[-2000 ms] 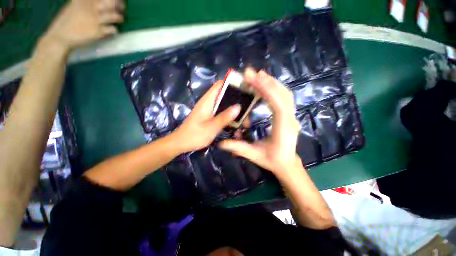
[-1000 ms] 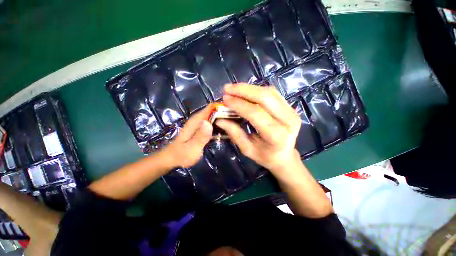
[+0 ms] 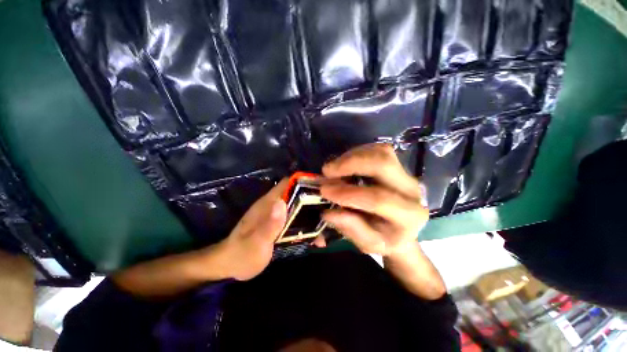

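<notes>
A phone assembly (image 3: 302, 214) is held low over the near part of a black blister tray (image 3: 261, 62). It has a red-orange upper edge, pale gold frame edges and a dark middle. Its layers look slightly apart at the top. My left hand (image 3: 256, 237) grips its left side. My right hand (image 3: 378, 203) closes on its right side with bent fingers, which hide that edge. The tray pockets in view look empty and shiny.
The green bench (image 3: 89, 165) shows around the tray. Another black tray (image 3: 31, 220) is at the left edge, with part of a person's arm (image 3: 15, 295) below it. A dark sleeve (image 3: 577, 220) is at the right, above a brown carton (image 3: 500, 283).
The view has moved closer over the tray, which looks larger. The phone is turned so its gold frame and dark middle show. Both hands still hold it, now lower in the picture.
</notes>
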